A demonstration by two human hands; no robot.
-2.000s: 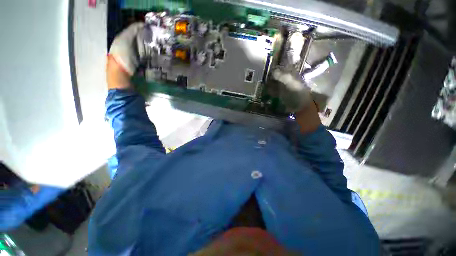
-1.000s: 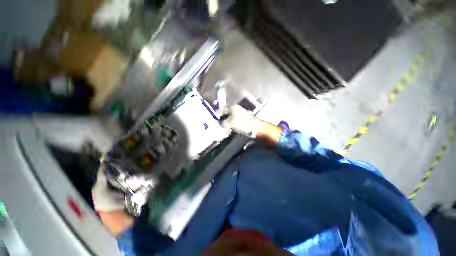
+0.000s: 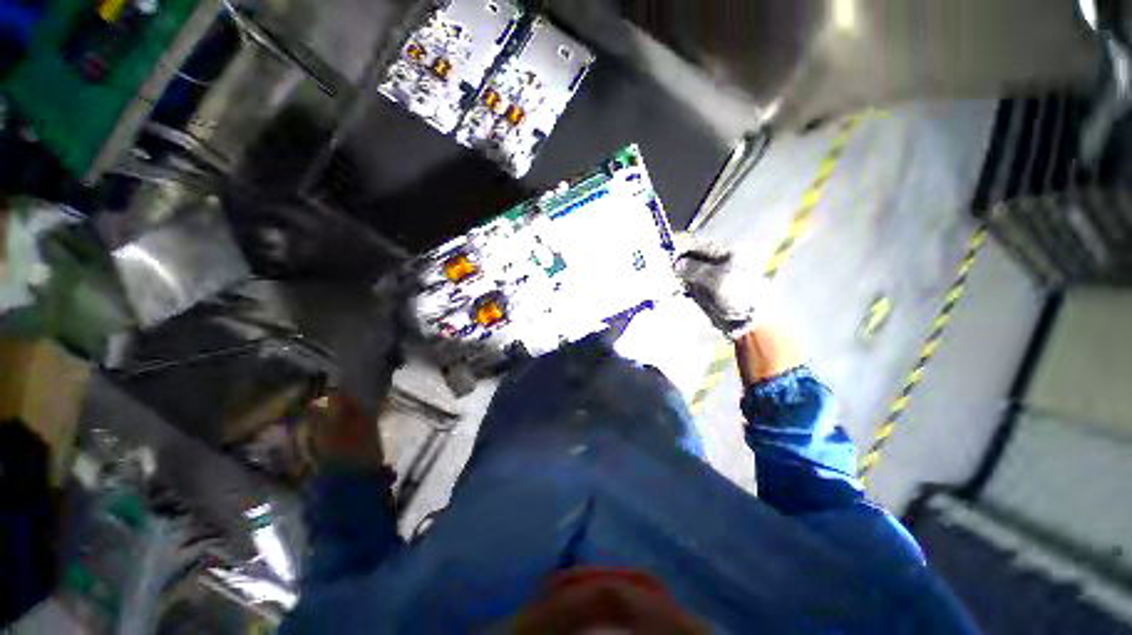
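A populated circuit board with a white-silver face, green edge and orange parts is held in front of the blue smock. My right hand, in a whitish glove, grips the board's right end. My left hand is dark and blurred in shadow at the board's left end; its fingers are hard to make out, but it holds that end. Two similar boards or board halves lie side by side on a dark flat top beyond the held board.
Grey floor with yellow-black tape runs along the right. A black ribbed rack stands at the upper right. Blurred metal framing and a shiny silver item are at the left. A large green panel is at the upper left.
The view has turned. The held board has moved away from the pale machine edge and still sits between both hands. The dark top with the other boards has come into view.
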